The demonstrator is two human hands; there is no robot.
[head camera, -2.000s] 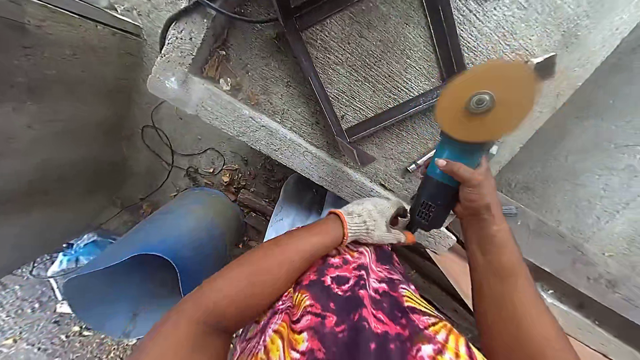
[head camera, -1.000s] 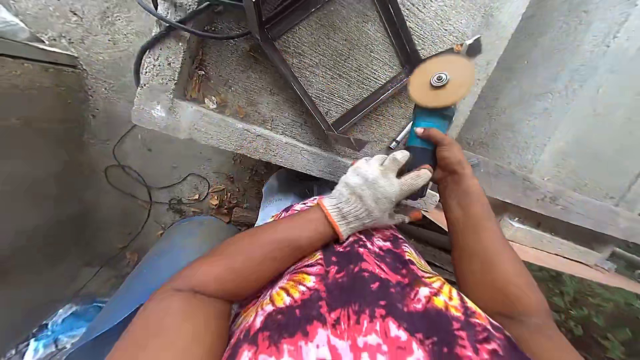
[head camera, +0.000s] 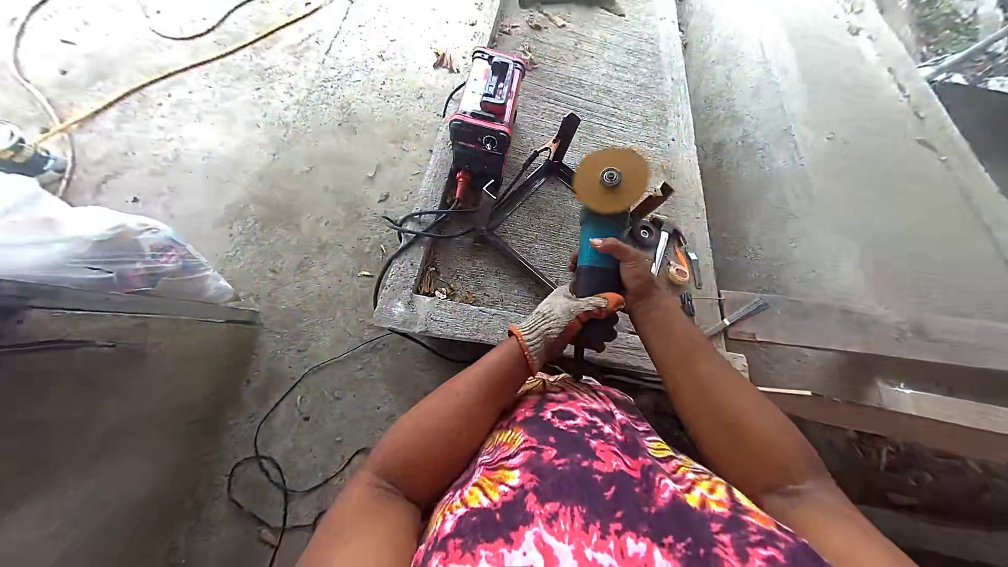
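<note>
An angle grinder (head camera: 600, 244) with a teal and black body points away from me, its tan disc (head camera: 611, 180) uppermost. My left hand (head camera: 563, 319), in a white knit glove with orange trim, grips the rear of its body. Bare, my right hand (head camera: 630, 272) wraps the teal front part, thumb on top. Beyond and left of the grinder, a dark metal frame (head camera: 520, 193) lies on the rough concrete slab (head camera: 465, 319), partly hidden by the tool and hands.
A red and black welding machine (head camera: 484, 118) with cables stands on the slab. Right of the grinder lie a tape roll (head camera: 677, 272), other small tools and a wire brush (head camera: 744, 315). A black cord (head camera: 272, 465) loops over the floor at left. A plastic bag (head camera: 102, 252) sits at far left.
The view has swung widely, bringing the welding machine and the small tools into sight. Both hands still hold the grinder; the gloved hand was at its rear end in the earlier frames too.
</note>
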